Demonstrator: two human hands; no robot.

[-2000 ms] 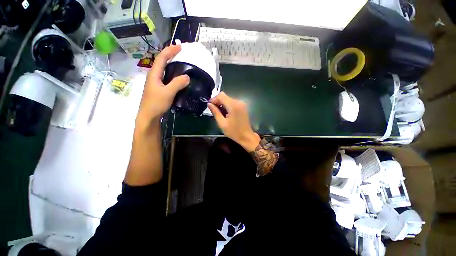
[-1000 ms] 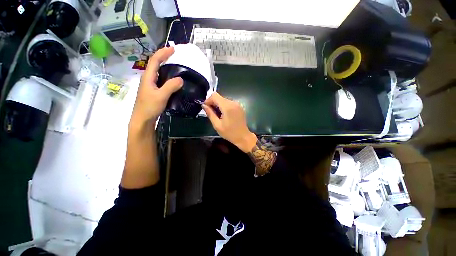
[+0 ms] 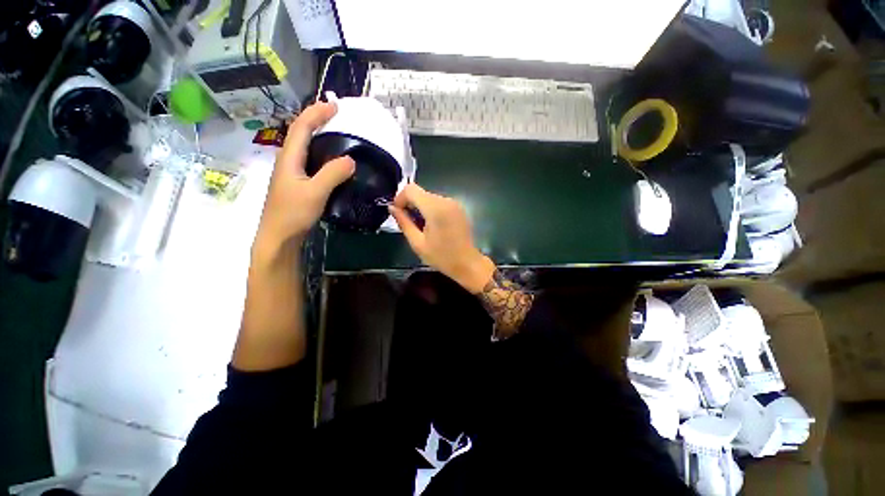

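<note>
A dome camera (image 3: 367, 126) with a white cap and a black ball head is at the left end of the dark green mat (image 3: 524, 199). My left hand (image 3: 296, 189) holds it from the left, fingers on the white cap and thumb on the black ball. My right hand (image 3: 439, 228) is at the camera's lower right, thumb and fingertips pinched together at the ball's lower edge. A tiny thin item shows at those fingertips, too small to name. The white bracket (image 3: 408, 145) shows behind the camera.
A keyboard (image 3: 485, 102) lies under the bright monitor (image 3: 505, 29). Yellow tape (image 3: 647, 130) rests against a black box (image 3: 728, 87), above the mouse (image 3: 653, 206). More dome cameras (image 3: 49, 213) are at the left by the white table (image 3: 160, 329). A carton (image 3: 801, 358) of white parts is lower right.
The view has shifted slightly. Both hands keep about the same hold at the camera; compared with the first frame, the hands and camera sit a little further left in view.
</note>
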